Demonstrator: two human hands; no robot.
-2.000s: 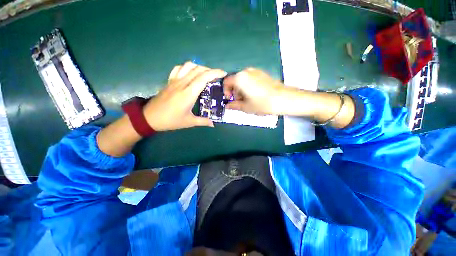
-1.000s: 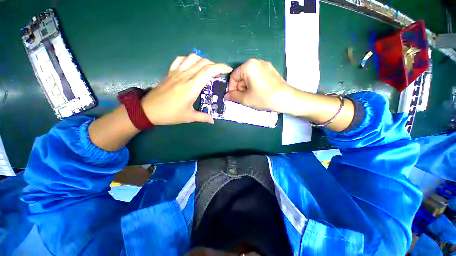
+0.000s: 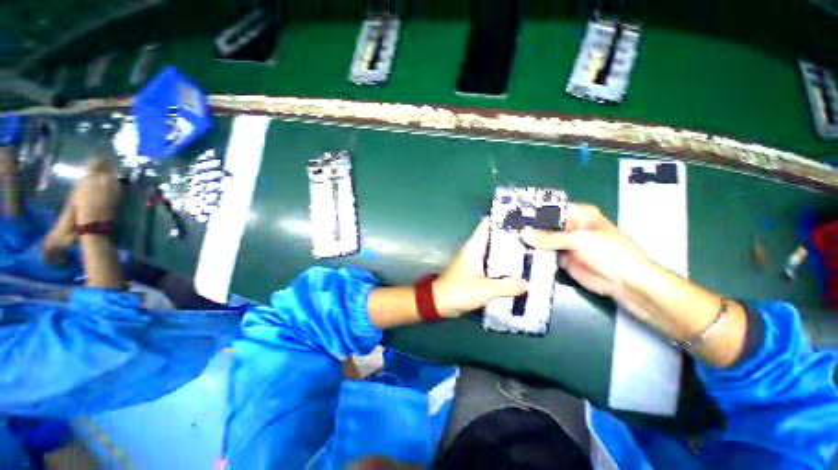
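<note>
A silvery-white phone unit (image 3: 516, 317) stands roughly upright in the frame at the centre, its dark circuit end away from me. A black sticker (image 3: 542, 217) lies over that end. My left hand (image 3: 464, 283) grips the unit's left edge, thumb across its face. My right hand (image 3: 599, 250) is at its upper right edge, a fingertip on the face just below the sticker; its other fingers are partly hidden behind the unit. The white sticker strip (image 3: 647, 358) lies to the right, with black shapes at its far end.
Another phone unit (image 3: 333, 207) lies to the left. Beyond the worn rail (image 3: 441, 125), several units lie on the green belt (image 3: 533, 73). A blue bin (image 3: 171, 115), small parts and a neighbour's hands (image 3: 92, 197) are at left. The red parts box (image 3: 824, 262) is cut off at right.
The view has swung left and up, showing the belt and neighbour. The phone unit has turned from lying sideways to upright in the frame. My right fingers have opened out from their pinch over the sticker.
</note>
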